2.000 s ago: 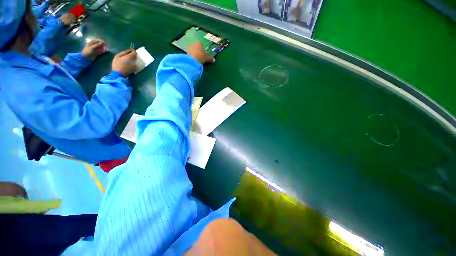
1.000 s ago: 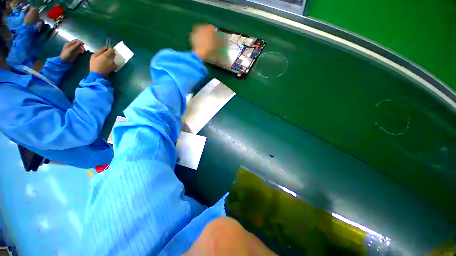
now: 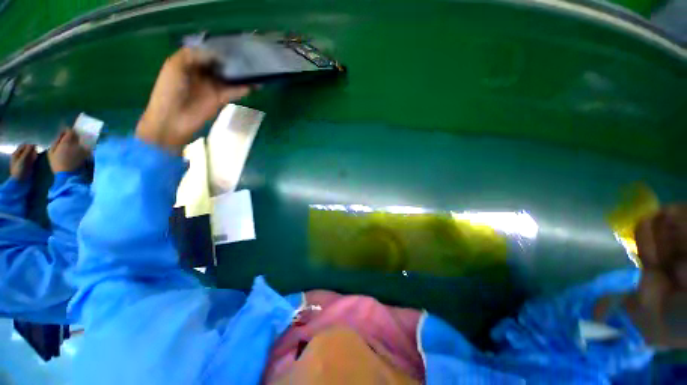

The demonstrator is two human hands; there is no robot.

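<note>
My left hand point(image 3: 184, 98) is at the upper left, gripping the near left edge of an opened tablet unit point(image 3: 252, 59). The tablet is raised and tilted above the green surface, its circuit-board end pointing right. My right hand point(image 3: 667, 274) is at the right edge, dark, blurred and partly cut off; whether it holds anything cannot be made out. White sheets point(image 3: 233, 147) and a cream sheet point(image 3: 197, 180) lie fanned below my left hand. A black sheet point(image 3: 197, 239) lies partly under my left sleeve.
An amber film strip point(image 3: 407, 241) lies flat in front of my body. Another amber piece point(image 3: 636, 207) is by my right hand. At the left, a neighbouring worker's hands point(image 3: 68, 153) are near a small white sheet point(image 3: 88, 129). A metal rail point(image 3: 98, 28) curves along the far side.
The view has swung right. My left hand, earlier over the tablet lying on the surface, now grips it and has it lifted. My right hand has come into view.
</note>
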